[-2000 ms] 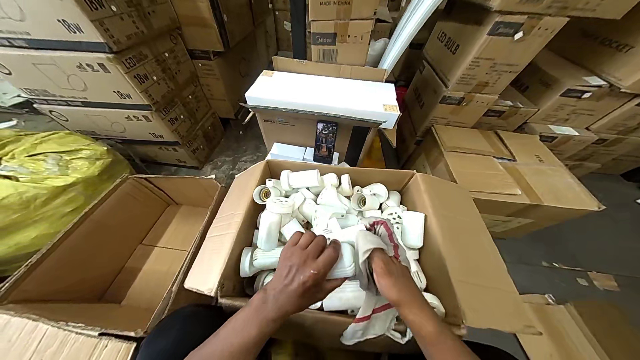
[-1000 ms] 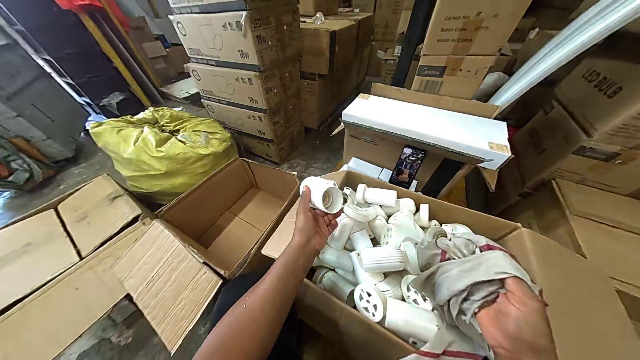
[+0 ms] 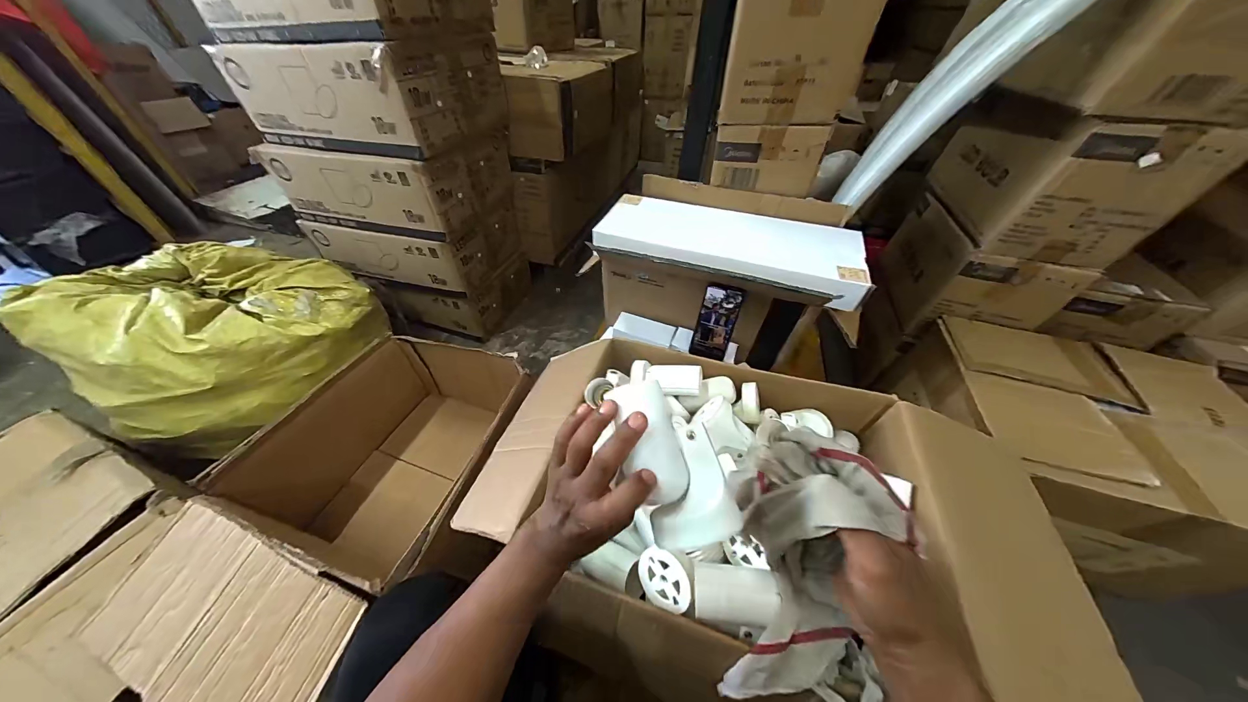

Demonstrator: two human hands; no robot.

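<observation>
A cardboard box (image 3: pixel 907 419) full of white plastic lamp fittings stands in front of me. My left hand (image 3: pixel 590 487), fingers spread, is at a smooth white plastic housing (image 3: pixel 648 439) on the left of the heap; whether it grips the housing is unclear. My right hand (image 3: pixel 882 595) is closed on a grey cloth with red stripes (image 3: pixel 819 487), over the right side of the heap. Below the housing lie a white tubular fitting with a slotted round end (image 3: pixel 666 579) and a flat white piece (image 3: pixel 694 497).
An open carton (image 3: pixel 283 468) stands left of the full box, with a yellow sack (image 3: pixel 195 341) behind it. Beyond the full box are a phone (image 3: pixel 717 320) and a long white box (image 3: pixel 731 239). Stacked cartons (image 3: pixel 361 185) rise at the back and right.
The white socket piece held up in my left hand a second ago is no longer there; that hand is now over the heap. My right hand still has the cloth. The view has shifted.
</observation>
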